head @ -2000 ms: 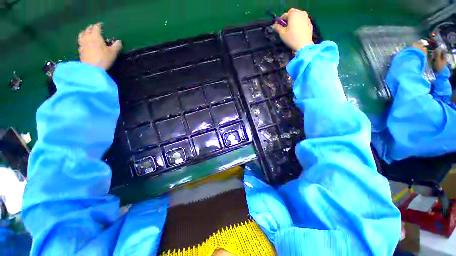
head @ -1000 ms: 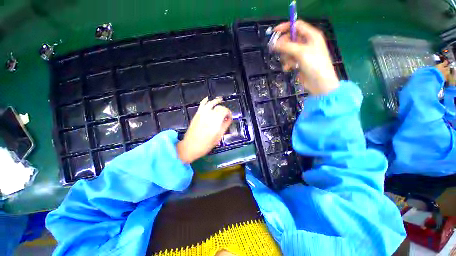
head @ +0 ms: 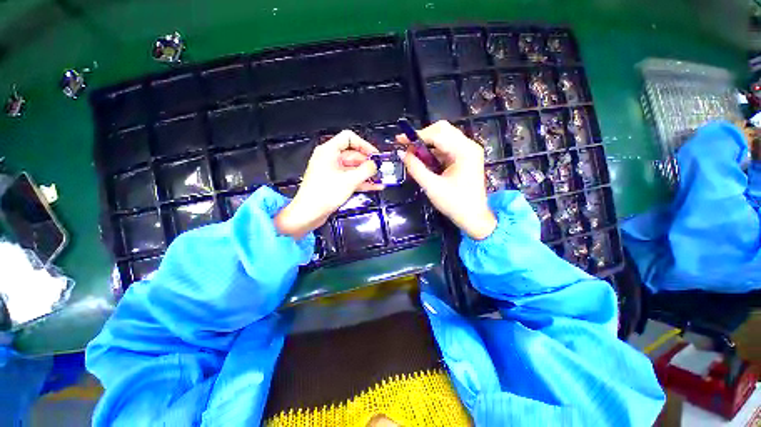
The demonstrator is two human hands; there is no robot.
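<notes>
A small square module [head: 389,170] with a silvery frame is held between my hands over the left black tray [head: 192,178]. My left hand [head: 334,178] grips its left side with the fingertips. My right hand [head: 446,171] is at its right side and holds a dark, purplish pen-like tool [head: 410,133] that points up and left. Whether a small component is also between the fingertips cannot be told. The right black tray [head: 445,92] holds irregular shiny components in many pockets.
Several loose silvery modules [head: 169,47] lie on the green mat beyond and left of the left tray. A dark phone-like rectangle [head: 32,218] and crumpled white material [head: 29,283] are at far left. At right are a clear ribbed tray [head: 688,100] and a neighbouring worker's blue sleeve [head: 709,200].
My left hand has lifted from the near pockets and now holds the module. My right hand has come left from the right tray to meet it, uncovering that tray's components.
</notes>
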